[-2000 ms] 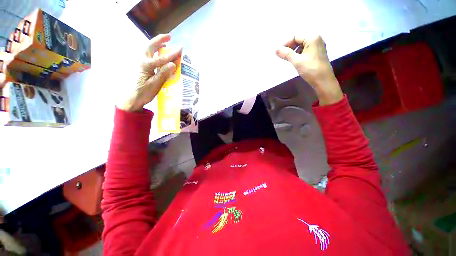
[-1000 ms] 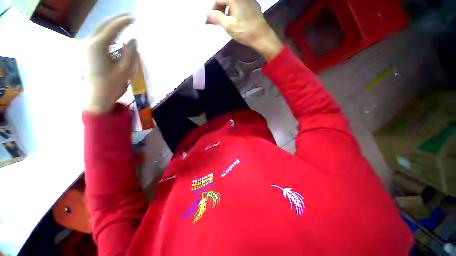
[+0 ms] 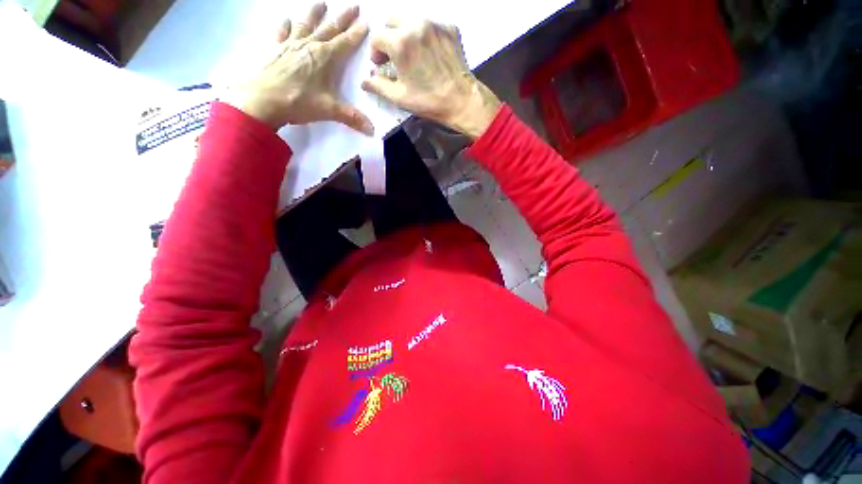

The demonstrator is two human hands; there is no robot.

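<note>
My left hand (image 3: 307, 71) lies palm down on the white table (image 3: 57, 236), its fingers spread and nothing seen in them. My right hand (image 3: 425, 71) is close to its right, fingers curled with the thumb near the index finger; whether it holds something is too small to tell. A pale strip (image 3: 373, 170) hangs at the table edge below the hands. A retail box (image 3: 175, 118), a white face with black print showing, lies left of my left wrist, partly hidden by my sleeve.
A dark-sided open carton (image 3: 109, 24) stands at the top left. A red stool (image 3: 605, 90) is beyond the table edge at right. A brown cardboard box (image 3: 775, 284) is on the floor at far right. An orange-red stool (image 3: 99, 406) shows under the table at lower left.
The view has shifted. My left hand has left the orange retail box and now lies spread flat. My right hand has come in beside it. The box now shows left of my wrist.
</note>
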